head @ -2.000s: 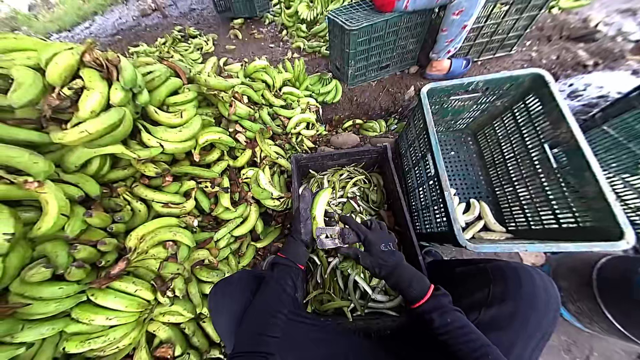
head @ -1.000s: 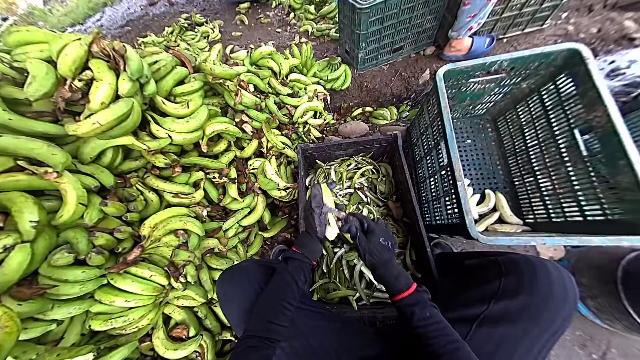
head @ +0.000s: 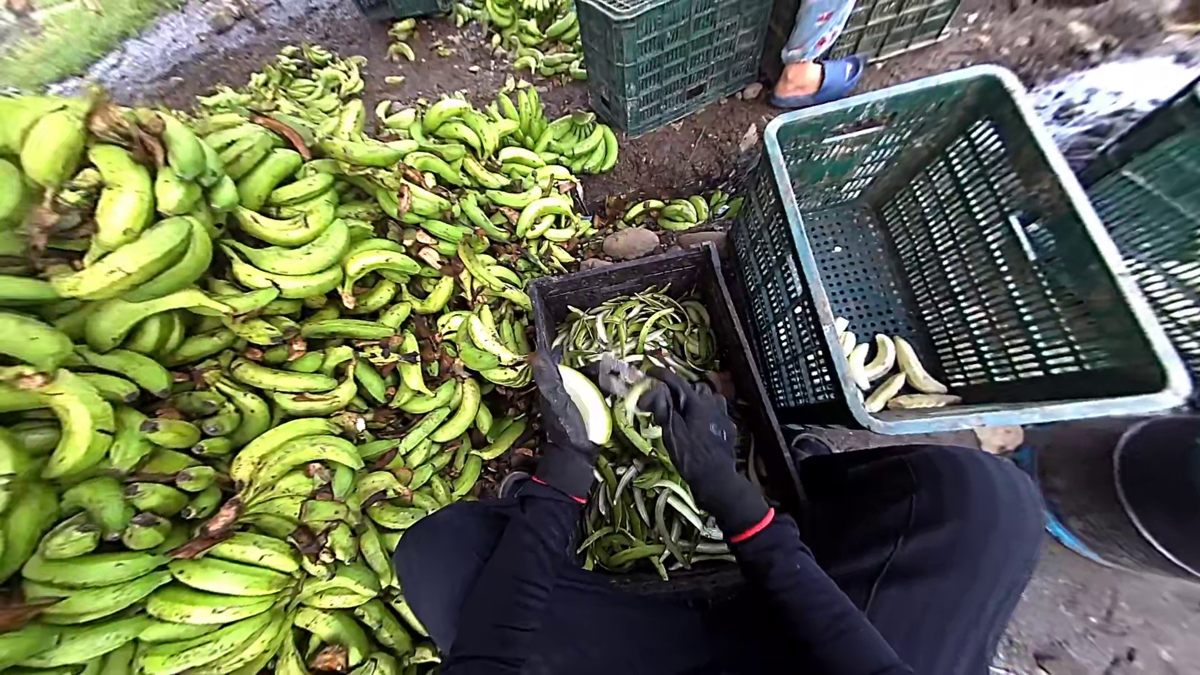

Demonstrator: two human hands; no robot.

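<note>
Black gloves with red cuffs cover both hands. My left hand [head: 562, 422] grips a partly peeled green plantain [head: 587, 405], whose pale flesh faces up. Just right of it, my right hand [head: 696, 436] is closed on a small peeling tool [head: 621, 377], blurred, with a strip of peel beside it. Both hands are over a black crate [head: 755, 375] holding many green peel strips [head: 647, 323]. Several peeled plantains [head: 914, 366] lie in the near left corner of a large green plastic crate [head: 1078, 408] on the right.
A big heap of green plantains [head: 281, 272] covers the ground at left. Beyond the black crate are a stone [head: 631, 244] and another green crate [head: 675, 66]. Another person's foot in a blue sandal [head: 830, 82] shows at the top. A dark bucket [head: 1125, 497] stands at right.
My right hand has moved away from the plantain in my left hand, and more of the plantain's pale flesh shows. The view has shifted slightly.
</note>
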